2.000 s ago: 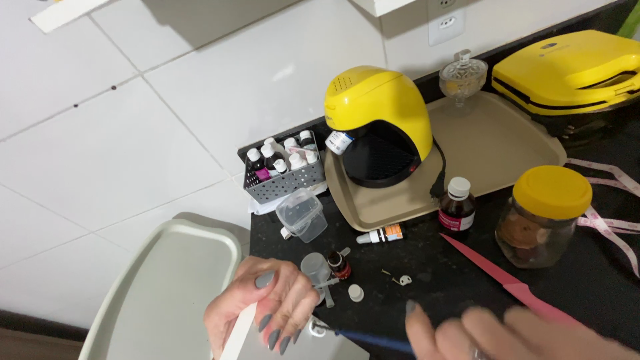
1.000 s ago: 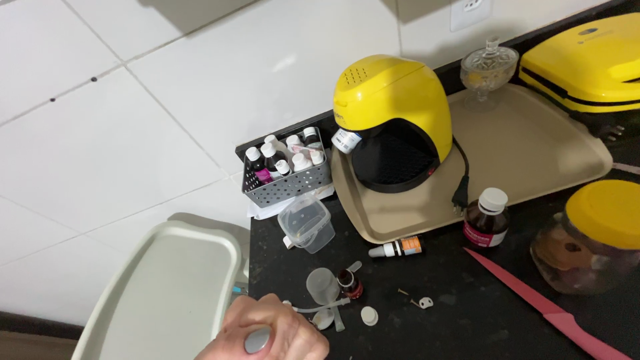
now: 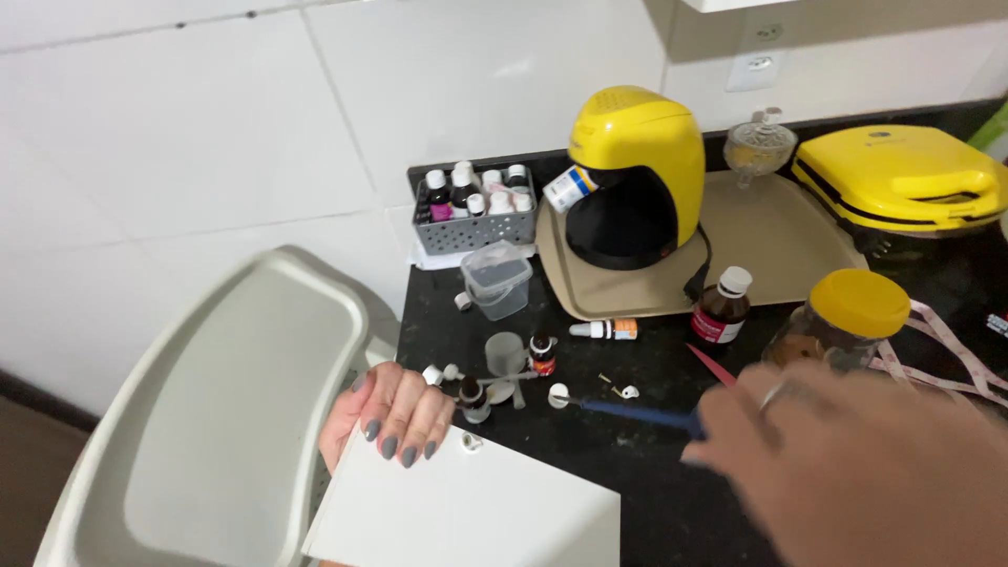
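Observation:
My left hand (image 3: 394, 413) grips the upper left corner of a white panel (image 3: 480, 504), its fingers lying over the face. A small round metal and white fitting (image 3: 471, 442) sits near the panel's top edge. My right hand (image 3: 850, 457), blurred, holds a slim blue-shafted tool (image 3: 638, 413), which looks like a screwdriver; its tip points left, toward the fitting, without touching it. Beyond the tool, small screws (image 3: 605, 379) and a small white piece (image 3: 630, 391) lie on the black countertop (image 3: 543, 441). A pink knife (image 3: 711, 365) is partly hidden behind my right hand.
Small bottles (image 3: 542, 354), a plastic cup (image 3: 505, 353) and a lidded container (image 3: 498, 279) stand beyond the panel. A yellow coffee maker (image 3: 638, 118) is on a beige tray (image 3: 756, 268). A brown bottle (image 3: 722, 307) and yellow-lidded jar (image 3: 858, 303) stand right; a highchair tray (image 3: 228, 409) is left.
The white panel's broad face has come into view under my left hand. My right hand, out of view one second ago, is back at the right with the blue tool.

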